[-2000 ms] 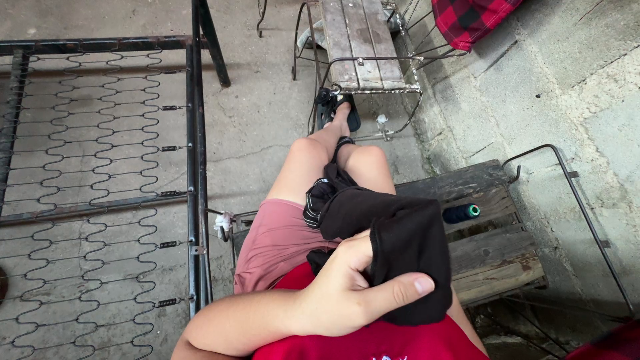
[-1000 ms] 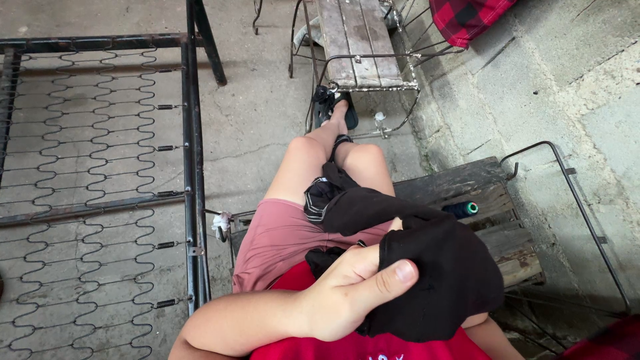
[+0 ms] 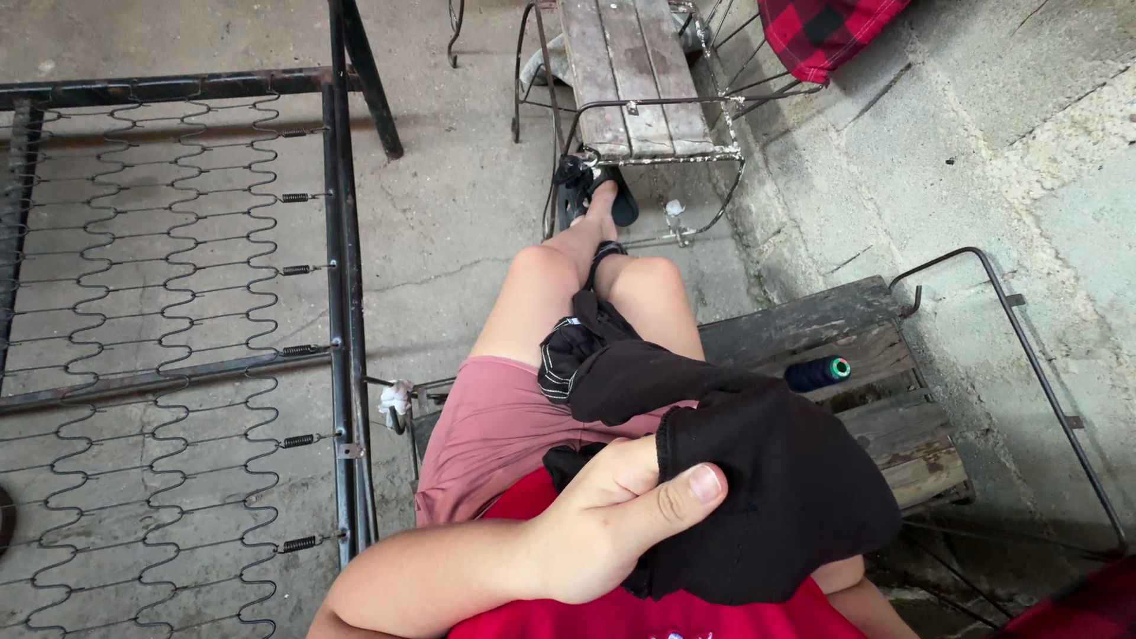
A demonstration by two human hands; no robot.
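Observation:
My left hand (image 3: 630,519) reaches in from the lower left, its thumb on a piece of black fabric (image 3: 772,479) and its other fingers hidden inside or behind the cloth. The fabric trails over my lap, where a bunched part with white stitching (image 3: 559,359) lies between the thighs. Only the forearm of my right arm shows, below the cloth at the lower right; the right hand itself is hidden by the fabric. A spool of dark blue thread (image 3: 816,374) lies on its side on the wooden bench beside my lap.
A black metal frame with wire springs (image 3: 342,293) stands at the left. I sit on a slatted wooden bench (image 3: 808,319). Ahead is another slatted seat (image 3: 635,80) with a metal frame. A concrete block wall (image 3: 994,169) runs along the right, with red-and-black checked cloth (image 3: 821,35) near it.
The black fabric over my hands has spread and shifted to the right and lower. My left hand stays at its edge, with the thumb on the cloth.

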